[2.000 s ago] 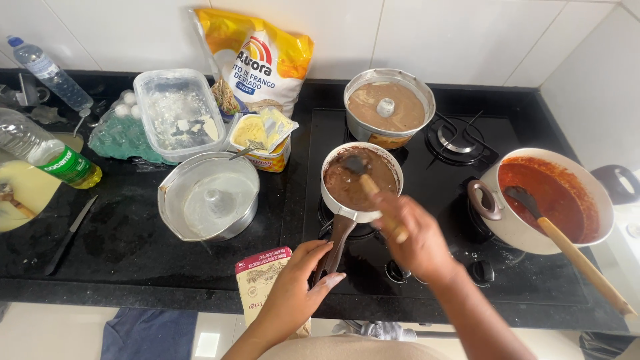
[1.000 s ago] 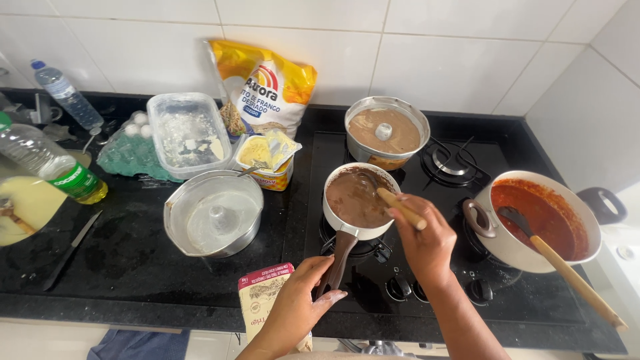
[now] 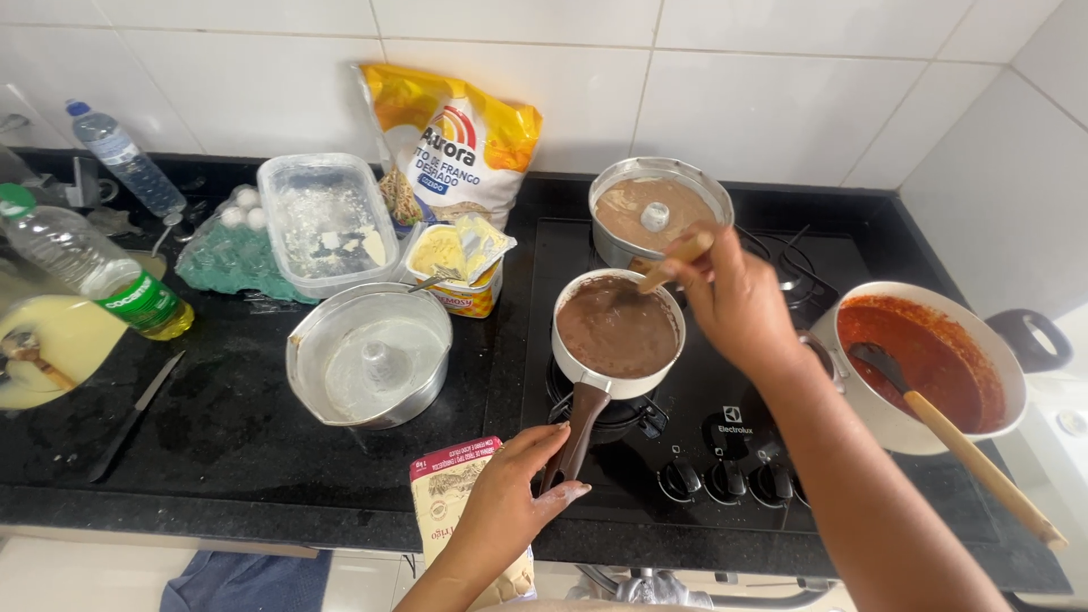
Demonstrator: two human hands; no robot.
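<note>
My left hand [image 3: 527, 493] grips the brown handle of a small white saucepan [image 3: 619, 327] on a front burner. Brown chocolate-coloured mixture fills much of the pan. A wooden-handled utensil [image 3: 677, 262] is held in my right hand [image 3: 722, 297] above the pan's right rim, its lower end hidden in the mixture. Behind the saucepan stands an aluminium ring cake tin [image 3: 602, 223] holding pale brown batter. To the right, a large white pot [image 3: 918, 370] contains red sauce and a dark-headed spoon with a wooden handle [image 3: 977, 459].
An empty-looking floured ring tin [image 3: 374, 353], an open margarine tub [image 3: 459, 285], a plastic container [image 3: 327, 221], an egg tray [image 3: 234, 255] and a yellow food bag [image 3: 459, 144] stand left. A knife [image 3: 136, 416], an oil bottle [image 3: 102, 272] and a flour packet [image 3: 455, 501] lie nearby.
My right hand has moved with the utensil around the saucepan, now higher over its right rim. My left hand has stayed on the handle.
</note>
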